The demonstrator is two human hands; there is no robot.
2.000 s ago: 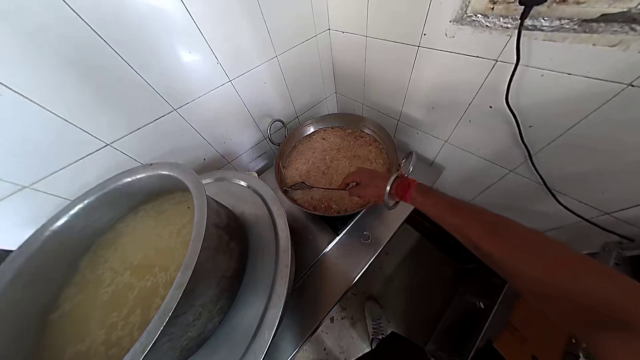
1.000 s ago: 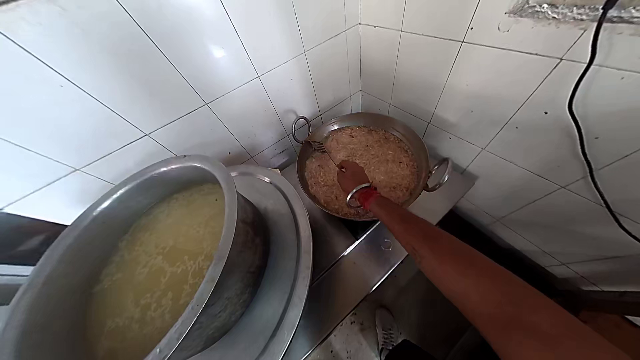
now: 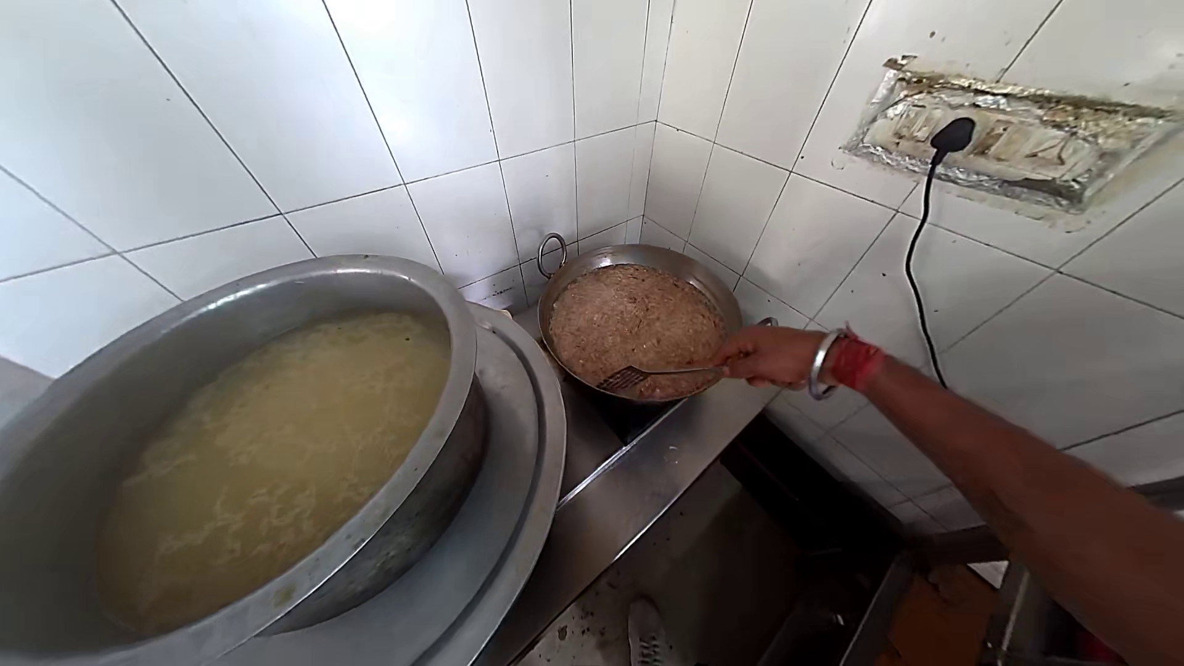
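My right hand [image 3: 770, 356], with a steel bangle and red thread at the wrist, grips the handle of a slotted metal spatula [image 3: 680, 372]. The spatula's blade lies at the near edge of a brown, crumbly food mixture [image 3: 634, 319] in a round metal kadai [image 3: 689, 268]. The kadai has ring handles; my hand is over its right rim and partly hides the right one. My left hand is out of the frame. To the left stands a large metal pot [image 3: 462, 351] holding yellowish liquid with pale bits in it.
A wide round metal tray or lid [image 3: 546, 435] lies under the big pot. The steel counter [image 3: 638, 490] edges the floor, where a shoe [image 3: 646, 634] shows. White tiled walls meet behind the kadai. A black plug [image 3: 953, 136] with a hanging cable [image 3: 916, 268] is in the wall socket.
My right hand and the spatula have moved from the kadai's left and middle part to its near right edge. The view has shifted, bringing the wall socket fully in.
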